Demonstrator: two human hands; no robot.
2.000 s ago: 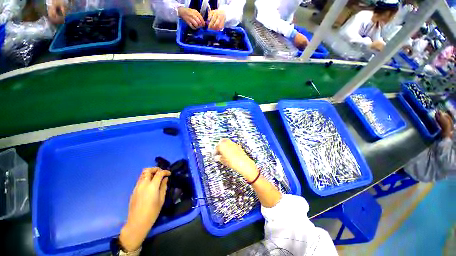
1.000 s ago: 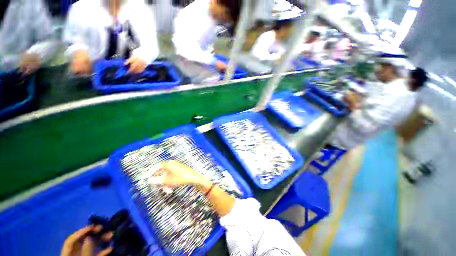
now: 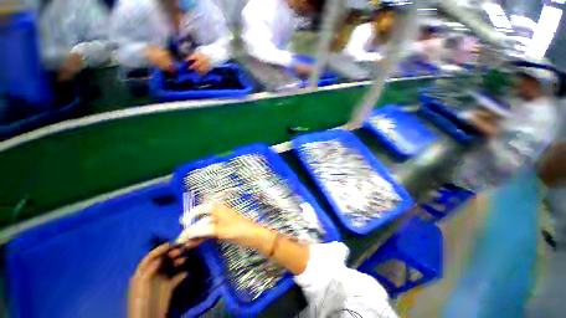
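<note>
The frame is blurred. My left hand [image 3: 154,276] is over the right end of the left blue tray [image 3: 74,254], its fingers closed on a small black housing [image 3: 174,253]. My right hand [image 3: 217,225], with white coverings on its fingertips, is over the left rim of the middle blue tray [image 3: 332,230], its fingertips close to the black housing. The fingertips look pinched together, but whether they hold a rod cannot be told. The middle tray is full of slim silver-white metal rods [image 3: 264,273]. More dark pieces lie beside my left hand, partly hidden by it.
A second rod tray [image 3: 397,217] and a third blue tray [image 3: 428,146] stand to the right. The green conveyor belt [image 3: 143,140] runs beyond, with a dark piece [image 3: 299,130] on it. People in white coats work opposite and at far right. A blue stool [image 3: 419,251] is below the bench.
The view has swung right, then partly back left. My right hand has moved from over the middle tray's rods to its left rim, close to my left hand. My left hand has risen in the picture.
</note>
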